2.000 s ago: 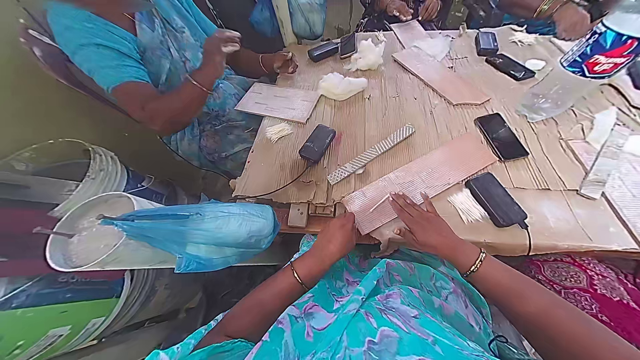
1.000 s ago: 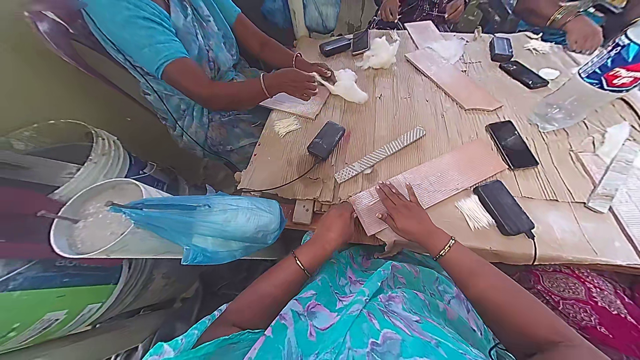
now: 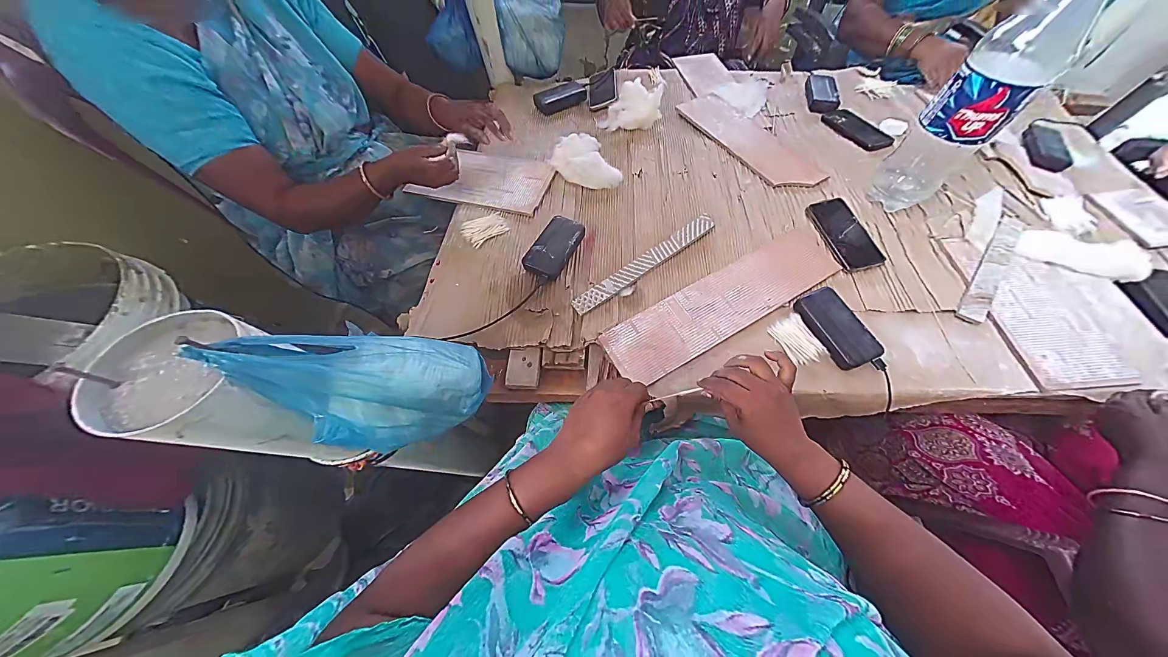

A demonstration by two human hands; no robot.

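Observation:
A thin white wick (image 3: 677, 394) stretches between my hands at the table's near edge. My left hand (image 3: 607, 415) pinches one end of it, and my right hand (image 3: 753, 392) has its fingers on the other end. Just beyond them lies a long pinkish ridged board (image 3: 721, 306), touched by neither palm. To the right of that board are a bundle of thin white wicks (image 3: 796, 339) and a black corded device (image 3: 838, 328). A patterned silver strip (image 3: 643, 265) lies beyond the board, on the left.
A co-worker's hands (image 3: 447, 155) work over another board (image 3: 497, 182) near cotton (image 3: 586, 161). A plastic bottle (image 3: 967, 119) stands at the back right beside a smartphone (image 3: 846, 234). A blue plastic bag (image 3: 365, 383) rests on a white bucket (image 3: 164, 374) at the left.
My hands have come off the ridged board to its near side, with a thin white wick now between them. The co-worker at the left has moved their hands away from the cotton.

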